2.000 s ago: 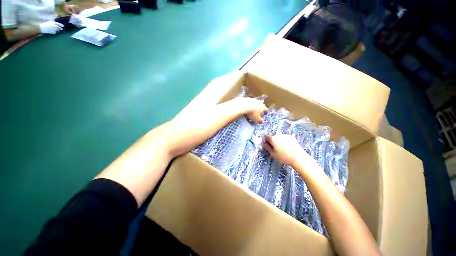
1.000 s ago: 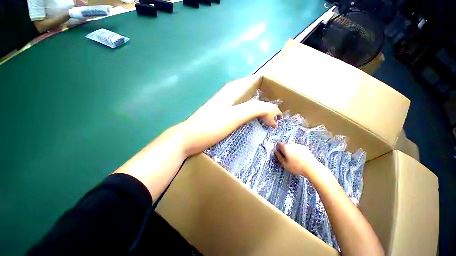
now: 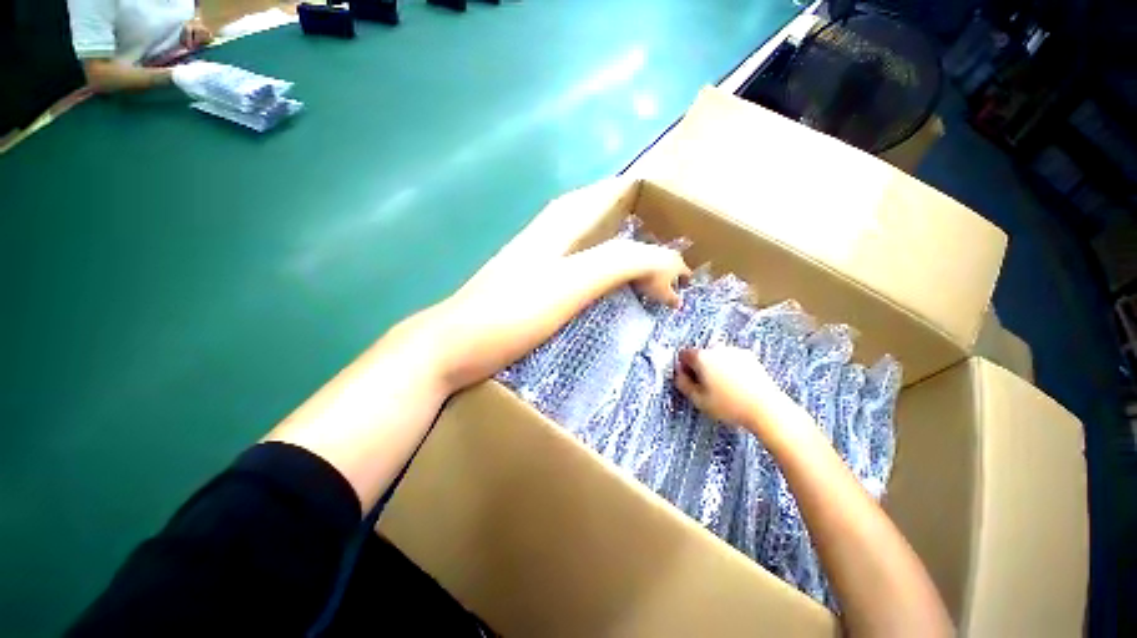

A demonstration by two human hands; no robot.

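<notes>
The large open carton (image 3: pixel 648 528) stands in front of me. Several bubble-wrapped units (image 3: pixel 786 374) stand upright in tight rows inside it, their crinkled plastic ends up. My left hand (image 3: pixel 651 271) reaches over the carton's left side and rests with curled fingers on the units near the back left. My right hand (image 3: pixel 723 383) reaches in from the lower right, its fingers closed on the crinkled top of a bubble-wrapped unit near the middle. The fingertips of both hands are partly hidden, and whether the left hand grips plastic cannot be told.
The green worktable (image 3: pixel 249 324) lies left of the carton. Across it a person's gloved hand touches bubble-wrapped packs (image 3: pixel 243 96). Small black blocks (image 3: pixel 327 20) stand at the far side. Carton flaps (image 3: pixel 848 206) fold outward at the back and right. A black fan (image 3: pixel 865 82) stands behind.
The view has shifted slightly. My hands stay at almost the same spots in the carton. Across the table, the other person's hand has set another wrapped pack on the one lying there.
</notes>
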